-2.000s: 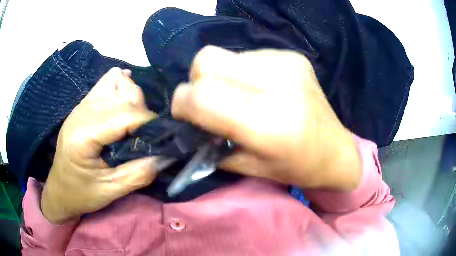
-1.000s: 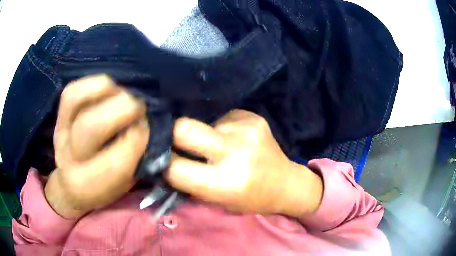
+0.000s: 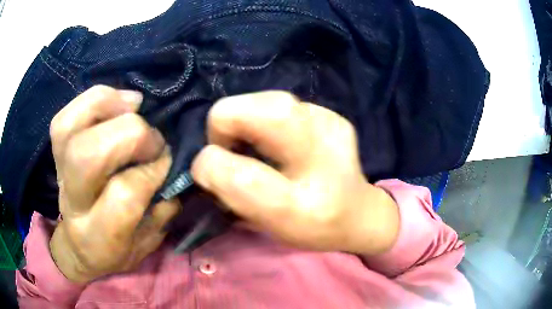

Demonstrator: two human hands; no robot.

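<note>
The dark denim garment (image 3: 387,102) lies bunched in front of me, with whitish stitched seams on its folds. My left hand (image 3: 112,181) grips a fold of it at the left. My right hand (image 3: 290,175) is a closed fist close beside it, at the centre. Blurred thread snips (image 3: 203,230) stick out below my right fist, their tips pointing down-left; whether the blades are open is unclear. A small grey ribbed patch of cloth (image 3: 177,184) shows between the two hands. Whether my right fingers also pinch the cloth is hidden.
The garment rests on a white tabletop (image 3: 511,121). A blue basket edge (image 3: 442,190) shows below the table's right part. Dark cloth hangs at the far right edge. The pink shirt (image 3: 254,277) fills the bottom.
The garment's upper part has been turned and spread, so curved seams now show and the grey patch at the back is covered. Both hands stay close together; the snips moved slightly up.
</note>
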